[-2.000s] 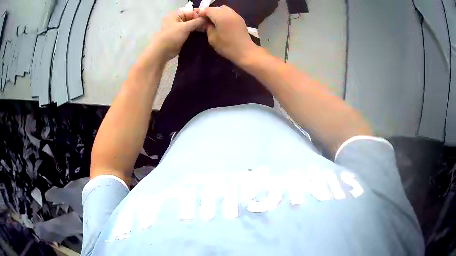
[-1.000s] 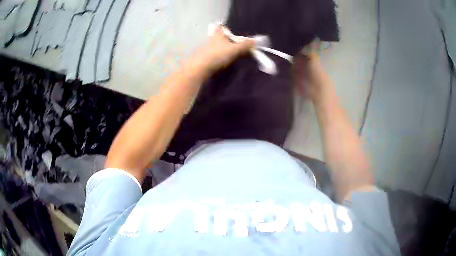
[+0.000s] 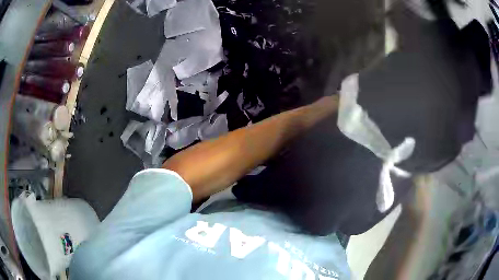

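Observation:
A large dark bundle (image 3: 421, 104) of folded cloth fills the right of the view, raised in front of my shirt. A white tie strip (image 3: 358, 123) runs round it, with a bow-like knot (image 3: 391, 164) on the near side. My left forearm (image 3: 246, 145) reaches to the bundle's left side, and the hand is hidden at the cloth. My right forearm (image 3: 410, 229), blurred, reaches up under the bundle's lower right side, and that hand is hidden too. The bundle is held between my arms.
Pale and dark offcuts (image 3: 191, 38) lie on the dark floor ahead. At the left are a white bucket-like container (image 3: 49, 229), a pale wooden edge (image 3: 90, 44) and a shelf or rack with dark red cones or rolls (image 3: 49, 68). Blurred pale and blue items lie at far right.
The view has turned from the cutting table to the floor and left-side shelf. The dark bundle, now with its white strip knotted, is off the table and up against me.

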